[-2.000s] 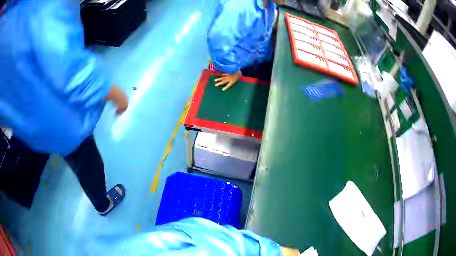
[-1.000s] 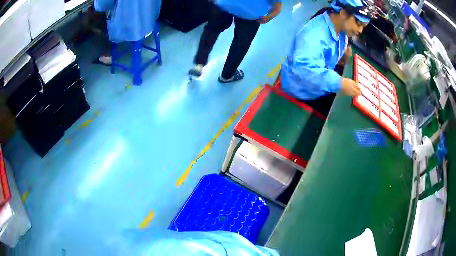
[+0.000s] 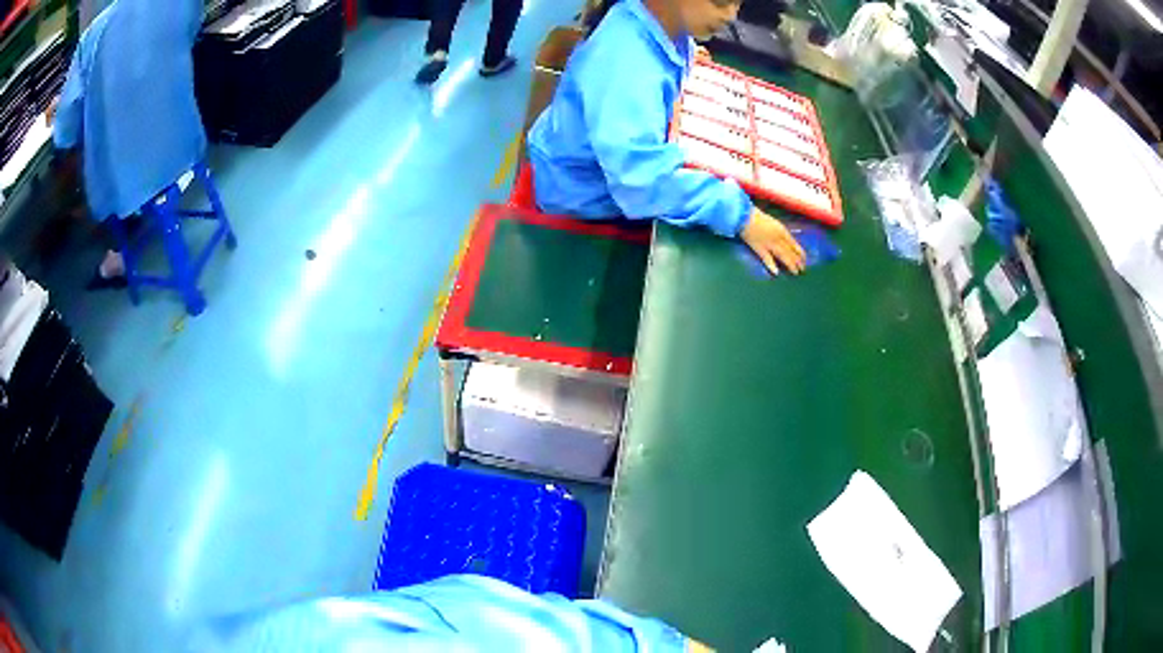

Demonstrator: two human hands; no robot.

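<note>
A folded white piece (image 3: 884, 560) with a small grey mark lies on the green bench (image 3: 778, 421) at the lower right. The corner of another white piece (image 3: 769, 647) shows at the bottom edge. My left arm in a blue sleeve reaches across the bottom. Only a sliver of my left hand (image 3: 698, 647) shows, cut off by the frame edge, and its fingers are hidden. My right hand is out of the picture.
A person (image 3: 638, 128) sits beyond the red-edged cart (image 3: 555, 287), one hand on a blue sheet (image 3: 816, 245). A red tray (image 3: 755, 138) holds white pieces. A blue stool (image 3: 482, 526) stands beside the bench. Black tray stacks (image 3: 270, 77) stand left.
The view has swung back towards the bench. The seated person's hand has moved from the red tray to the blue sheet. The walking person is farther off. The folded white piece shows fully again.
</note>
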